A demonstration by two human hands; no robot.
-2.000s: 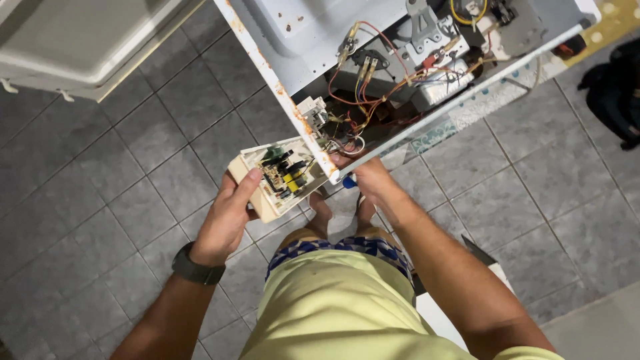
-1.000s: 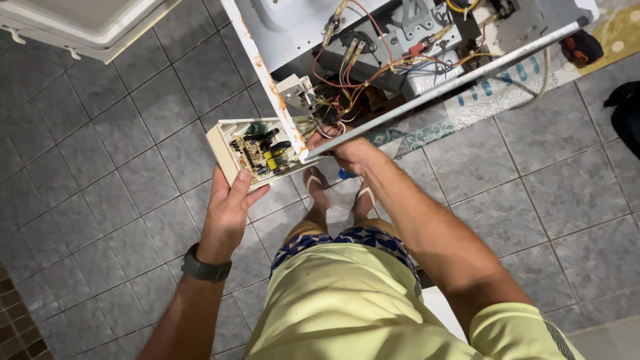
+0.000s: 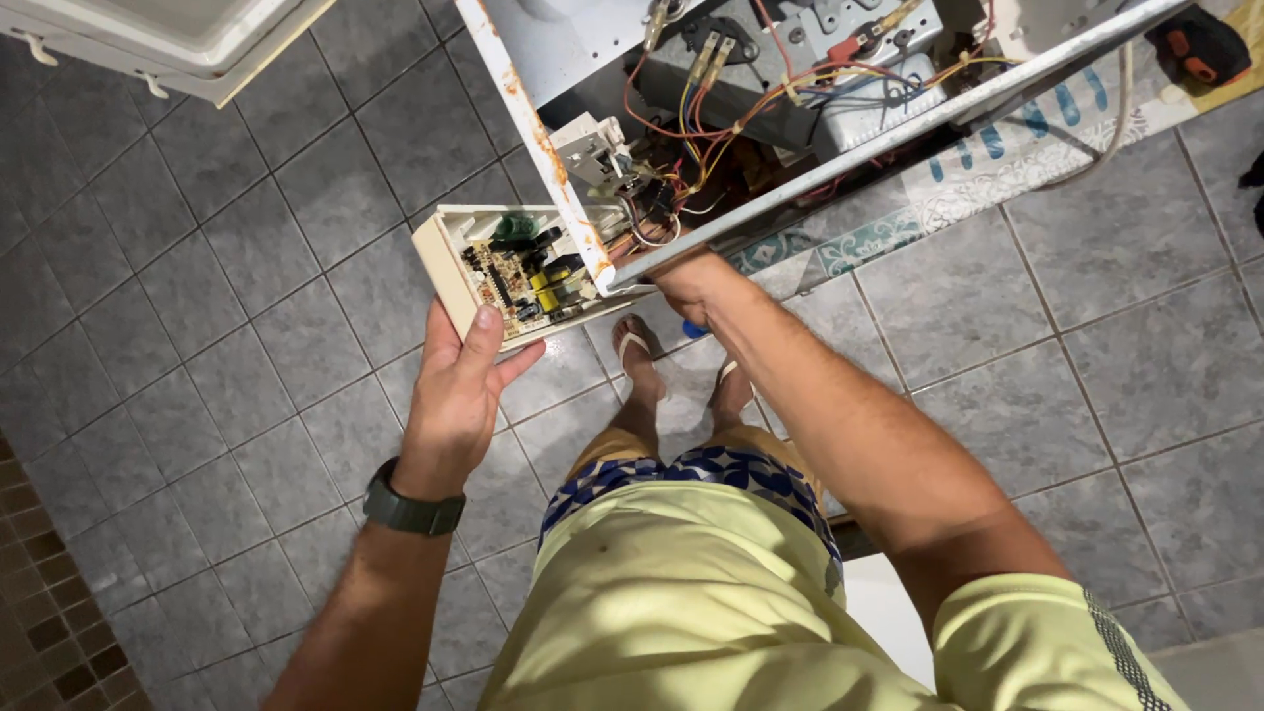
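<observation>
My left hand [image 3: 459, 395] grips the lower corner of a cream plastic control housing [image 3: 441, 276], thumb on its edge. Inside it a circuit board [image 3: 499, 276] with yellow and black components faces up. The housing sits against the rusty corner of an opened white metal appliance cabinet [image 3: 538, 128]. My right hand [image 3: 681, 276] reaches under the cabinet's front rail [image 3: 889, 143]; its fingers are mostly hidden behind the rail, near a bundle of coloured wires [image 3: 691, 173], so what they hold cannot be told. A white plastic part [image 3: 592, 148] is beside the wires.
A black and orange object [image 3: 1205, 49] lies on a patterned mat [image 3: 889, 232] beyond the rail, with a grey hose or cable [image 3: 1121, 128] near it. A white appliance panel [image 3: 197, 59] stands at upper left. A blue round thing [image 3: 694, 328] shows below my right hand.
My left hand and the control housing have tilted, so the circuit board shows more fully than two seconds ago. My right hand stays at the cabinet corner. The view has shifted slightly.
</observation>
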